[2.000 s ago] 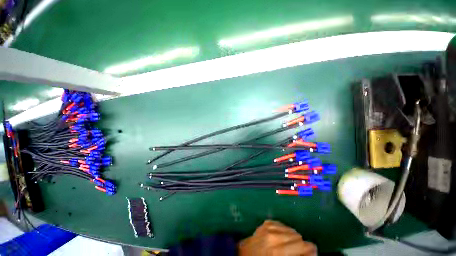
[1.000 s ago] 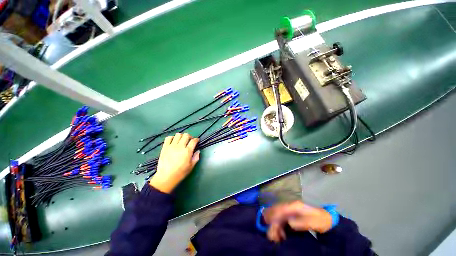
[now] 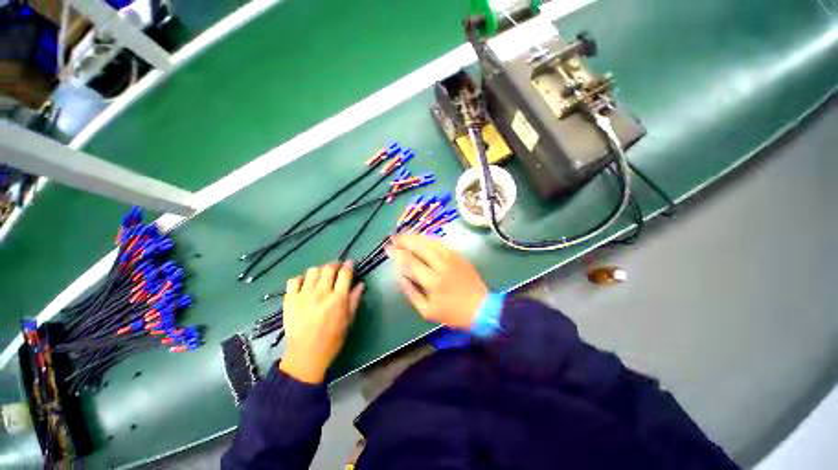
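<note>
Black cables (image 3: 311, 217) with blue-and-red ends lie in a loose row on the green bench. My left hand (image 3: 318, 307) rests over the black lengths of the lower bundle, fingers curled down. My right hand (image 3: 439, 277), with a blue band at the wrist, is at the same bundle just below its blue-and-red ends (image 3: 428, 213). The fingers of both hands cover parts of the cables, so I cannot tell how firmly either holds them. A dark block with silvery fringed edges (image 3: 241, 367) lies left of my left sleeve.
A cable pile (image 3: 147, 285) lies at the left by a black tray (image 3: 57, 404). At the upper right stand the solder feeder (image 3: 551, 119), an iron stand with a yellow sponge (image 3: 487, 145), a white cup (image 3: 503, 193) and a looping hose (image 3: 588, 240).
My right hand has come up from my lap onto the bundle near the blue-and-red ends. My left hand stays on the cables. The lower cables have drawn closer together.
</note>
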